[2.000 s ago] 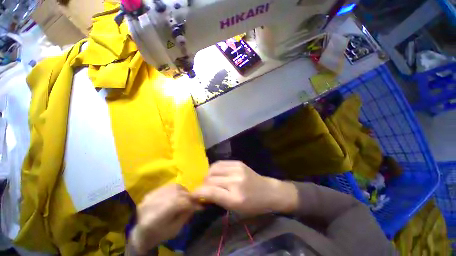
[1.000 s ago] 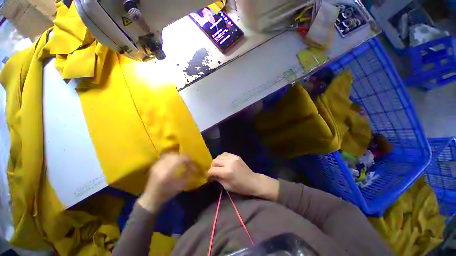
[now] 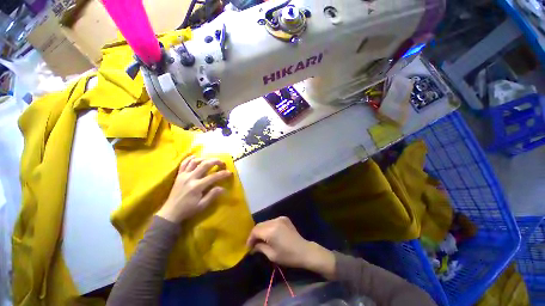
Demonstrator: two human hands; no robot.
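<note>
A mustard-yellow garment piece [image 3: 221, 233] lies over the front of the white table, its back end reaching under the left end of the sewing machine head [image 3: 263, 66]. My left hand [image 3: 194, 188] lies palm down on the cloth with fingers spread, just in front of the machine's needle area. My right hand [image 3: 281, 240] pinches the cloth's right front corner at the table's front edge. The needle tip and presser foot are too small to make out clearly.
More yellow cloth [image 3: 45, 179] hangs over the table's left side. A smartphone [image 3: 287, 104] lies on the machine bed. A blue lattice basket [image 3: 478, 197] with yellow cloth stands at right. A cardboard box [image 3: 60, 45] is behind.
My left hand has moved from the cloth's front edge up towards the needle and now lies flat. My right hand still holds the corner. The view has shifted, showing more of the machine.
</note>
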